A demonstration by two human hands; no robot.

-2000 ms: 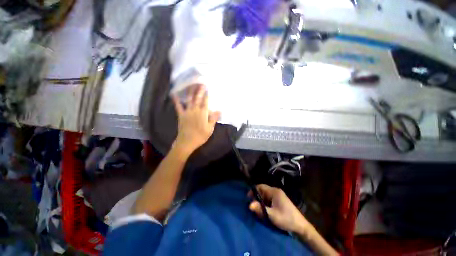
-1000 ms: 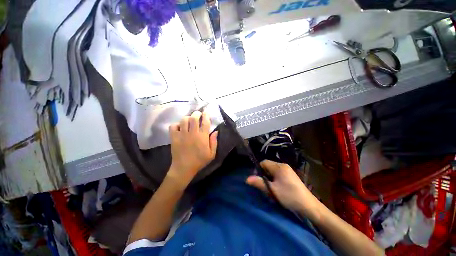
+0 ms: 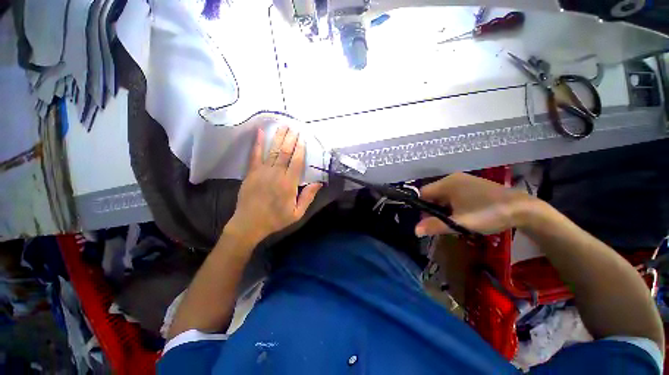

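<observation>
A garment panel, white [image 3: 220, 150] joined to dark grey-brown fabric [image 3: 172, 198], lies over the table's front edge. My left hand [image 3: 271, 183] lies flat on the white part, fingers slightly spread, pressing it on the table. My right hand [image 3: 469, 205] holds black fabric shears [image 3: 400, 194] by the handles. The blades point left and their tips are at the right edge of the panel, just right of my left hand. A small white sliver [image 3: 351, 161] lies by the blades on the ruler strip.
Second scissors [image 3: 561, 95] and a dark red-handled tool [image 3: 499, 24] lie at the right. The machine's needle area [image 3: 352, 44] is at the back. A fanned stack of panels [image 3: 81, 51] is at the back left. Red baskets [image 3: 95, 307] with cloth stand below the table.
My right hand has moved up and to the right, and the shears have turned flatter, pointing left. The view has shifted. My left hand stays on the panel. A white sliver now shows by the blades.
</observation>
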